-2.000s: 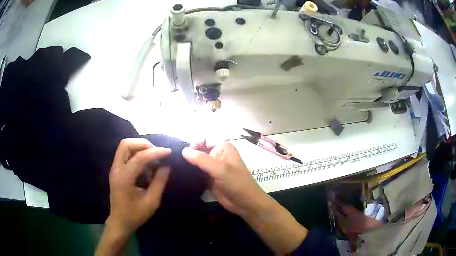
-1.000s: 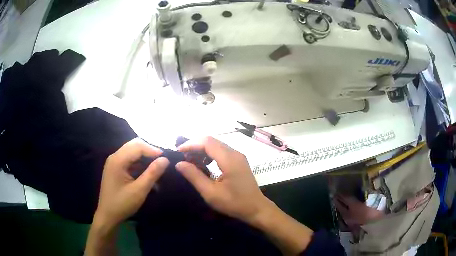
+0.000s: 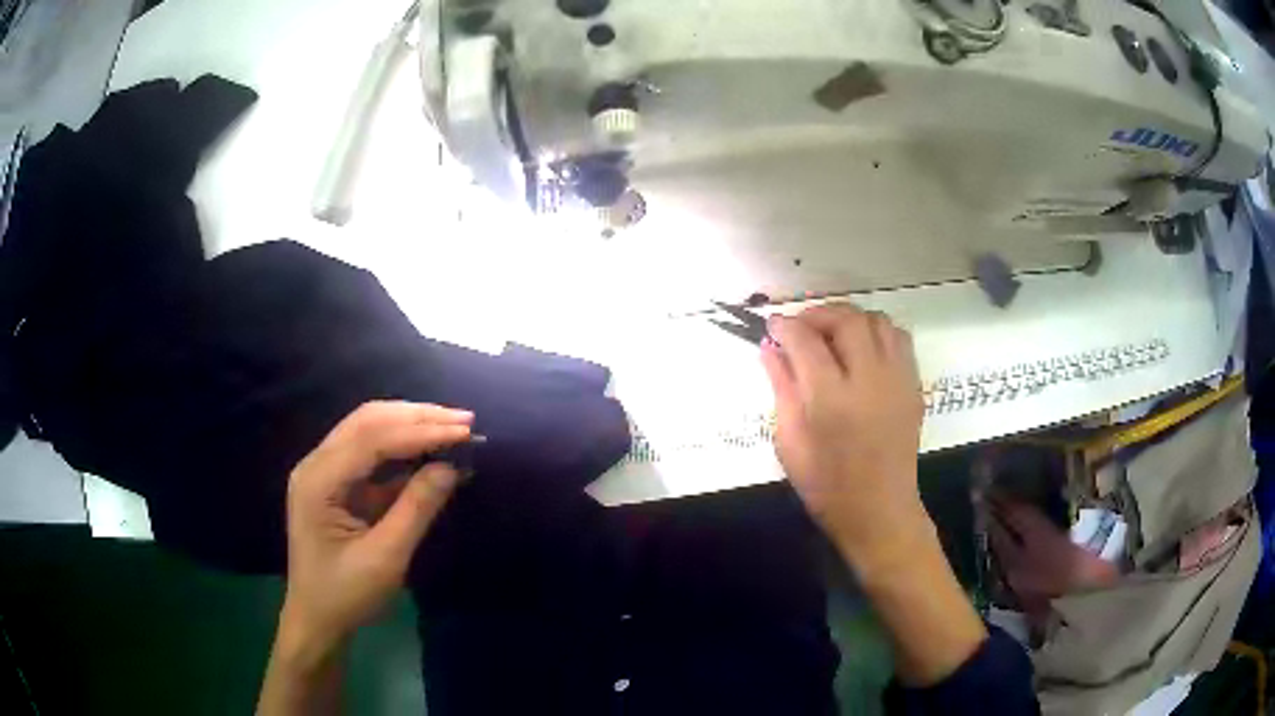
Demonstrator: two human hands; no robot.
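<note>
The dark garment [image 3: 301, 350] lies in a heap on the white table at the left and runs down over the table's front edge. My left hand [image 3: 375, 518] pinches a fold of it between thumb and fingertips. My right hand [image 3: 853, 427] is on the thread snips [image 3: 744, 323], lying over their handle with the fingers bent around it. Only the dark pointed blades show, pointing left. Whether the snips are lifted off the table cannot be told.
The off-white JUKI sewing machine [image 3: 727, 154] stands behind, its needle area [image 3: 587, 189] under bright glare. A printed ruler scale [image 3: 1049, 372] runs along the table's front edge. A small grey scrap [image 3: 996, 280] lies on the bed. Beige cloth scraps [image 3: 1175, 490] fill the lower right.
My right hand has let go of the garment and moved right onto the snips. My left hand still pinches the cloth. The view has shifted, so the machine appears higher.
</note>
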